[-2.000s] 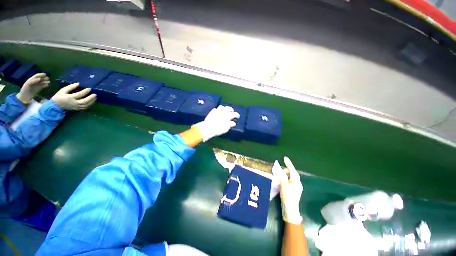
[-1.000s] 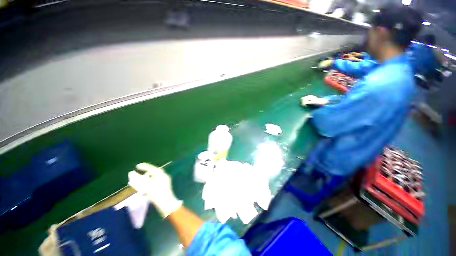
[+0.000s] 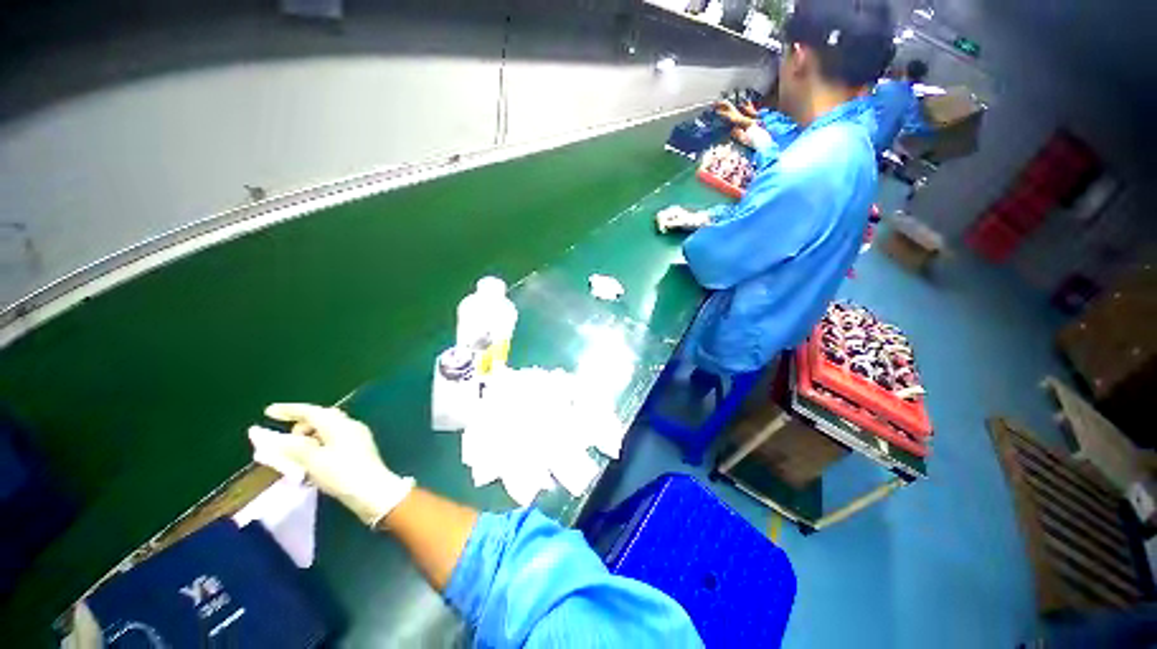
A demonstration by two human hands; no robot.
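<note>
The navy booklet stack (image 3: 209, 596) with white print lies at the lower left, cut off by the bottom edge. A white paper sheet (image 3: 289, 517) sticks out from its right side. My right hand (image 3: 333, 459), in a pale glove, is just above and right of the stack, over the top of the sheet. Its fingers are extended and slightly apart, with no object visible in them. A small pale shape (image 3: 84, 631) at the stack's lower left corner may be part of my left hand; I cannot tell.
A translucent bottle (image 3: 487, 323), a smaller container (image 3: 454, 388) and a limp white pile (image 3: 539, 431) are right of my hand. A worker (image 3: 787, 216) in blue stands beyond. A red tray (image 3: 875, 368), blue stool (image 3: 704, 571) and wooden pallet (image 3: 1072, 514) are at the right.
The view has swung right, away from the row of boxes on the belt, and now shows more floor. My left hand has left the boxes. My right hand stays beside the stack.
</note>
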